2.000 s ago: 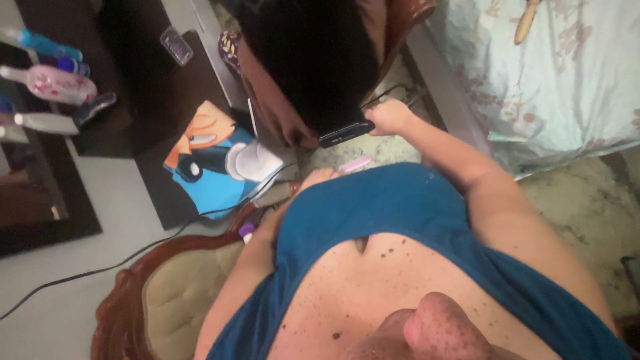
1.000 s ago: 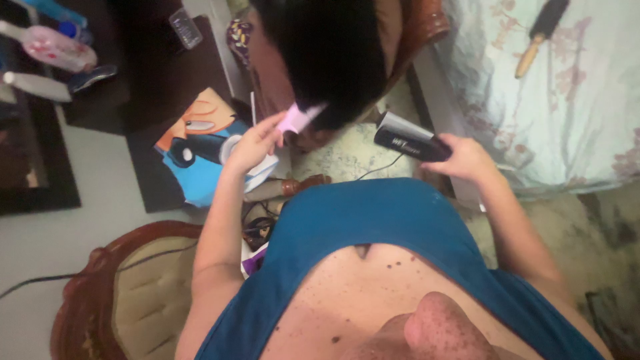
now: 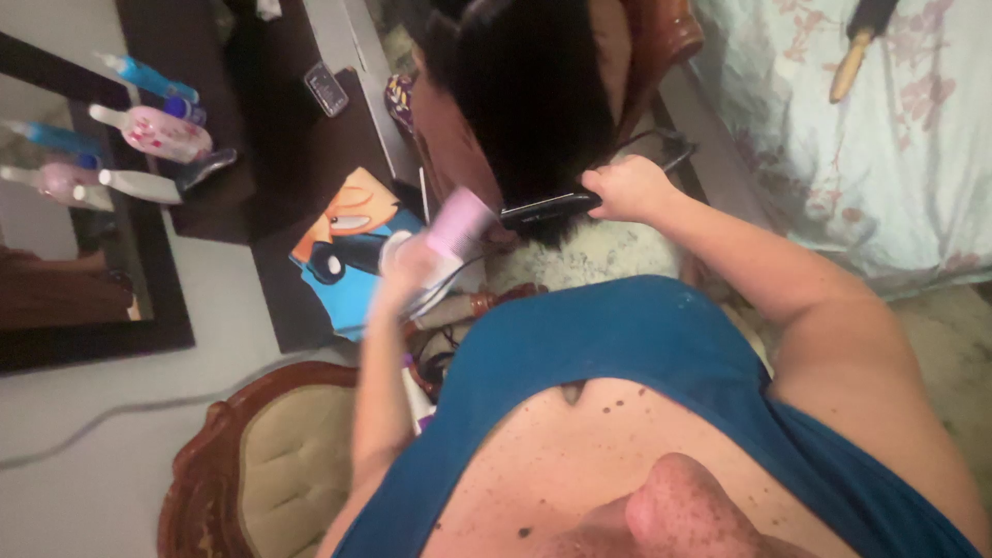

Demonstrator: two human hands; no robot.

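Observation:
My left hand (image 3: 411,267), blurred, holds a pink comb (image 3: 463,221) beside the ends of a seated person's long dark hair (image 3: 535,108). Closed around one end of a black hair straightener (image 3: 552,208) is my right hand (image 3: 632,188). The straightener lies across the hair near its lower ends, and some strands show below it. Whether its plates are pressed together cannot be told. A cord runs near my right hand.
A dark dresser (image 3: 271,287) at left bears bottles (image 3: 167,133), a phone-like device (image 3: 326,89) and a cartoon-printed item (image 3: 341,302). A tufted wooden chair (image 3: 294,465) stands lower left. A wooden-handled brush (image 3: 850,66) lies on the bed (image 3: 829,170).
The straightener was away from the hair one second ago and is at its ends now. My left hand, with the pink comb, has moved off the hair to the left.

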